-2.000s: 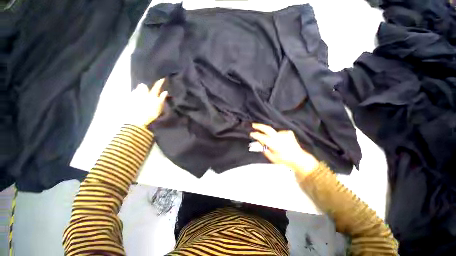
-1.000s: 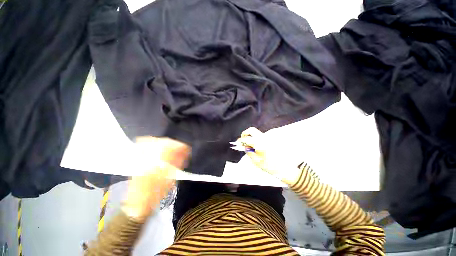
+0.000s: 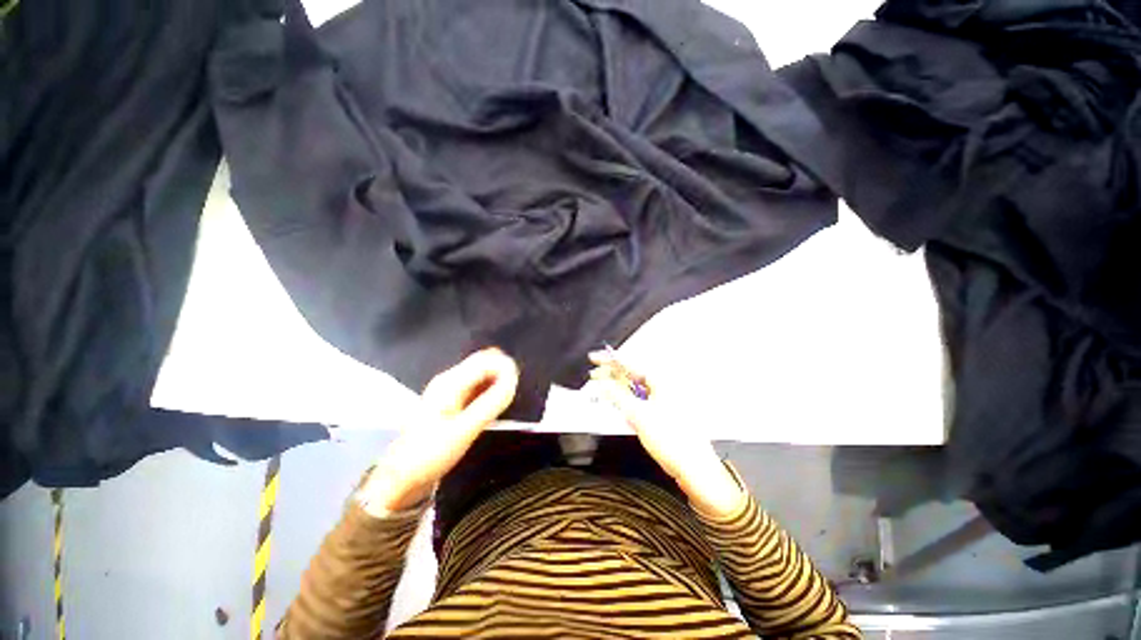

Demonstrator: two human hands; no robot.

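A dark garment (image 3: pixel 501 188) lies rumpled on the white tabletop, its near part narrowing to the table's front edge. My left hand (image 3: pixel 466 406) is at the left side of that near part, fingers curled with thumb and fingertips close together; whether they pinch cloth or thread cannot be seen. My right hand (image 3: pixel 632 406) is just right of the near part and holds small thread snips (image 3: pixel 638 389), mostly hidden in the fingers, with a blue part and a fine tip showing.
The white tabletop (image 3: pixel 801 338) shows on both sides of the garment. A dark crumpled garment heap (image 3: pixel 1026 250) is at the right. Long dark cloth (image 3: pixel 94 225) hangs over the left edge. Yellow-black tape (image 3: pixel 264 550) marks the grey floor.
The garment has come nearer and its near part now reaches the table's front edge. My left hand has moved from the cloth's left side to its near part. The snips' blue part now shows.
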